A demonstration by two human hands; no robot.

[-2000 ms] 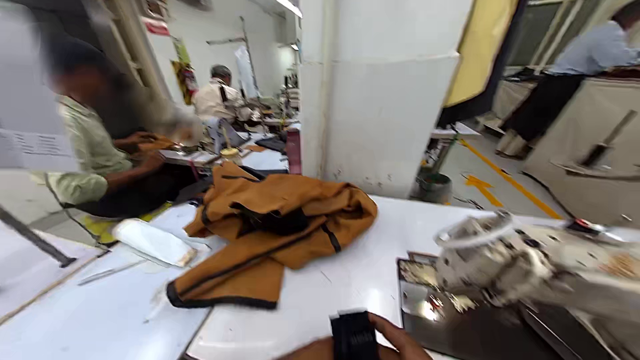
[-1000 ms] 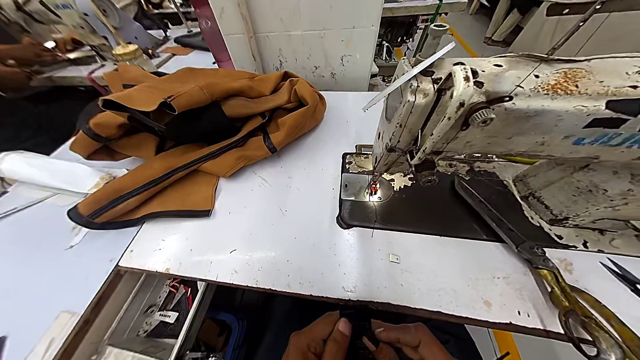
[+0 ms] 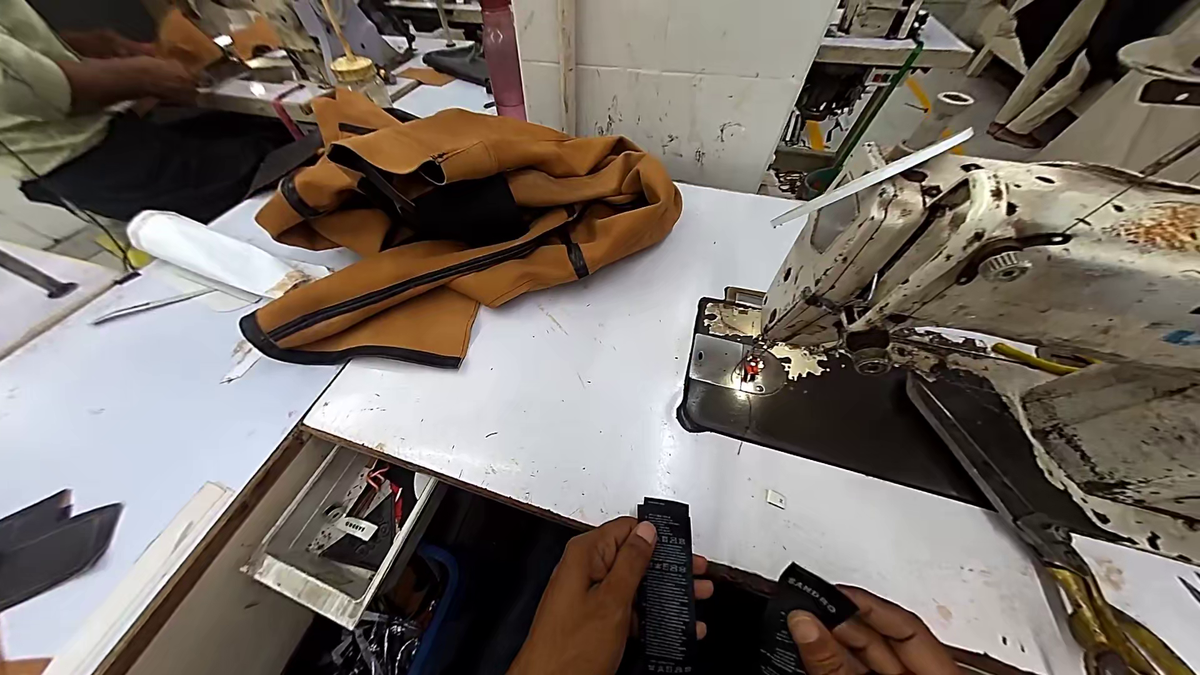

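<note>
My left hand (image 3: 600, 586) pinches a long black fabric label (image 3: 667, 600) covered in small light writing, upright at the table's front edge. Just to its right, my right hand (image 3: 867, 633) grips a second black fabric label (image 3: 808, 600), tilted and bearing writing. A brown garment with black trim (image 3: 525, 169) lies crumpled on the white table (image 3: 562, 403), beyond my hands to the left. The industrial sewing machine (image 3: 937, 253) stands to the right, its small lamp lit near the needle. Fabric shears (image 3: 994, 487) rest on the machine bed and table, handles toward me.
An open drawer (image 3: 347, 600) holding small parts juts below the table edge. A white roll (image 3: 206, 253) lies at left, with black fabric pieces (image 3: 56, 544) nearer. A person (image 3: 103, 103) sits at another machine, back left. A pink bottle (image 3: 503, 56) stands behind the garment.
My hands have come up from the table's front edge, and the two labels now show clearly, one in each hand. The view has tilted down since two seconds ago.
</note>
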